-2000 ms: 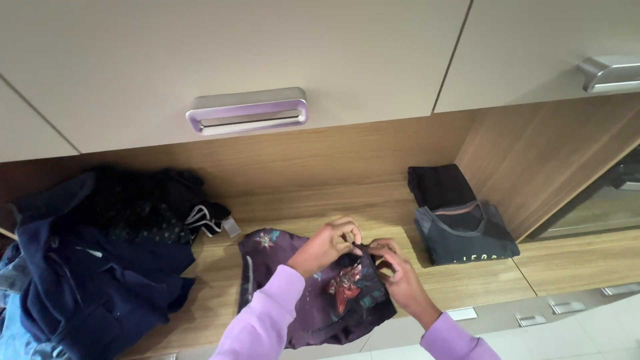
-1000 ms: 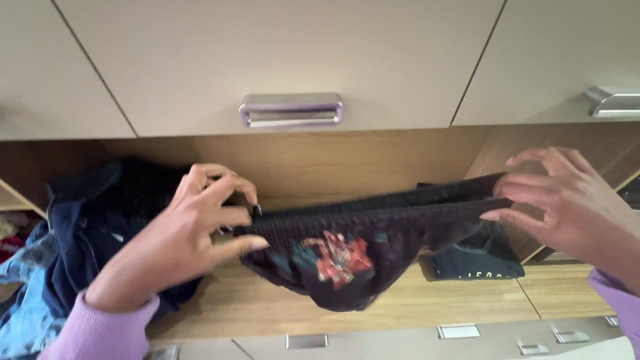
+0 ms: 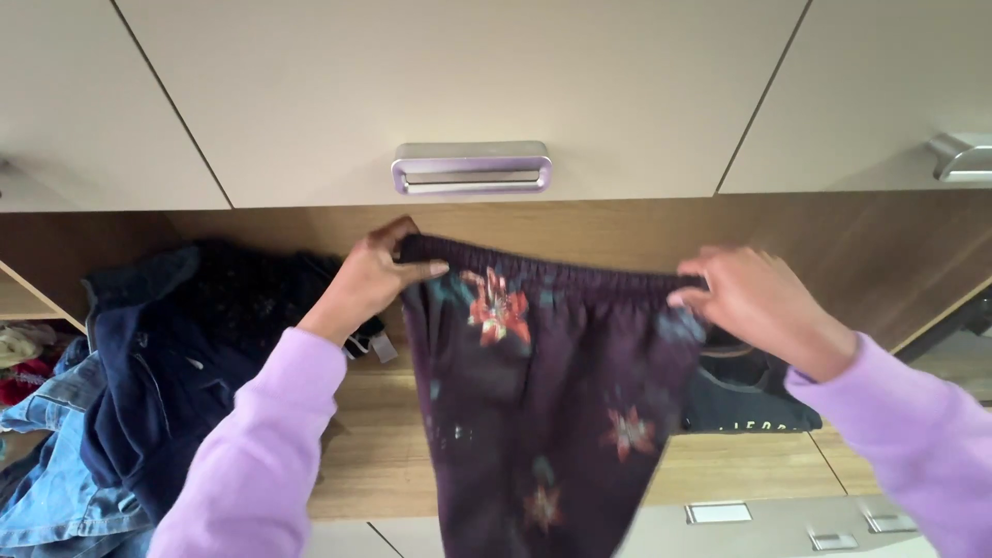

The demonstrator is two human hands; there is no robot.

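Dark purple floral trousers [image 3: 542,372] with an elastic waistband hang spread in front of the wooden shelf. At the left end of the waistband, my left hand [image 3: 376,279] pinches the fabric between thumb and fingers. My right hand [image 3: 744,302] grips the opposite end of the waistband, slightly lower. The lower legs run out of the frame at the bottom. Behind my right hand, a dark folded T-shirt [image 3: 744,395] with pale lettering lies on the shelf, partly hidden.
A heap of dark blue clothing [image 3: 178,372] lies at the left, with light blue denim [image 3: 70,465] below it. Cabinet doors with a metal handle [image 3: 473,169] overhang the shelf [image 3: 380,449]. Drawers with small handles [image 3: 833,540] sit under the shelf's front edge.
Two seconds ago my hands were close together on the bunched trousers. They then moved apart along the waistband, and the fabric now hangs down open. My grip stays on the garment.
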